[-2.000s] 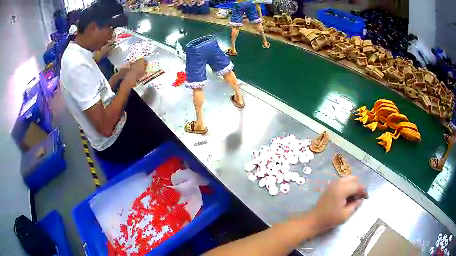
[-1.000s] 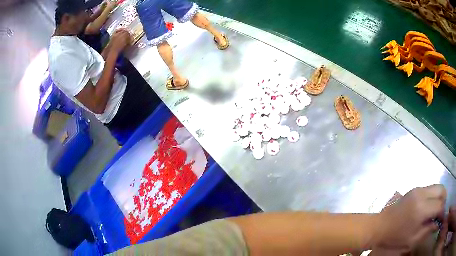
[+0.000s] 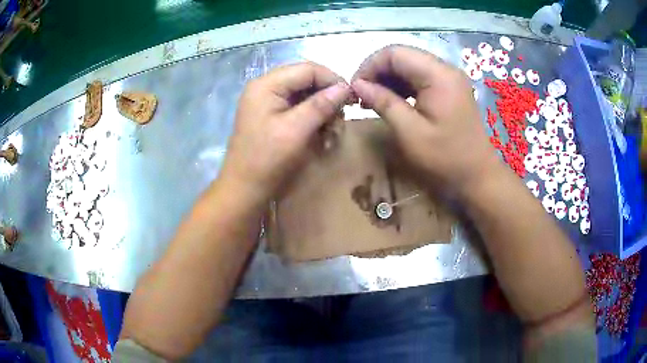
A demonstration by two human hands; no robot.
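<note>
My left hand (image 3: pixel 284 117) and my right hand (image 3: pixel 426 106) meet fingertip to fingertip above the back edge of the brown cardboard pad (image 3: pixel 319 227). Both pinch at a tiny dark reddish part (image 3: pixel 352 92), mostly hidden by the fingertips and too blurred to name surely. A tiny round silver-white cup (image 3: pixel 384 210) stands on the pad beside dark brown stains. A thin pale stick (image 3: pixel 406 200) lies from the cup toward the right.
White discs with red marks (image 3: pixel 74 188) lie at left, near two tan sandal-shaped pieces (image 3: pixel 136 106). More discs (image 3: pixel 557 152) and a red heap (image 3: pixel 514 117) lie at right, beside a lavender-blue tray (image 3: pixel 611 152). A white bottle (image 3: pixel 546 19) stands behind. Blue bins sit below.
The view has swung from the left side to the pad in front. My left hand has come together with my right hand, now clearly in view. The other worker is out of view.
</note>
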